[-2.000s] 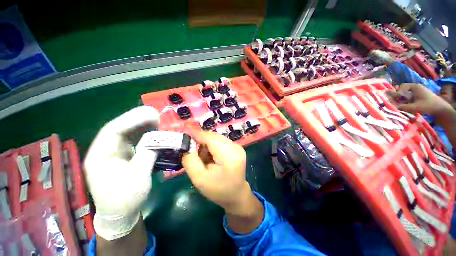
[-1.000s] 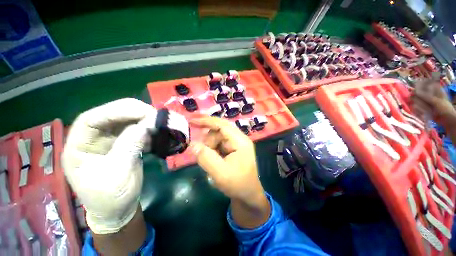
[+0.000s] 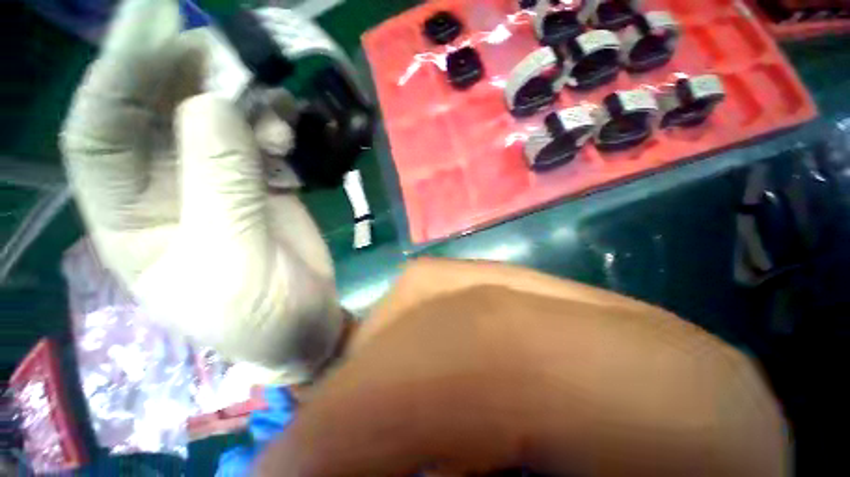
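Note:
My left hand [image 3: 210,205], in a white glove, is at the upper left with its fingers around a strapped watch [image 3: 331,126]. The watch has a black head, a white strap and a black band. My right hand [image 3: 531,373], bare, is large and blurred across the bottom, close to the camera. Its fingers cannot be made out. A red tray [image 3: 447,182] lies beyond, with several strapped watches [image 3: 624,121] standing in its pockets and two bare black watch heads [image 3: 463,67] at its left end.
A short white strap piece [image 3: 358,211] with a black band lies on the green bench between my left hand and the tray. Shiny plastic film [image 3: 130,363] covers part of the lower left, beside a red tray edge [image 3: 58,401]. A dark strap-like piece under clear plastic [image 3: 753,228] lies at right.
The view has moved closer to the middle tray and tilted. The held watch is now at the upper left in my left hand. My right hand has moved from beside the watch to the bottom foreground.

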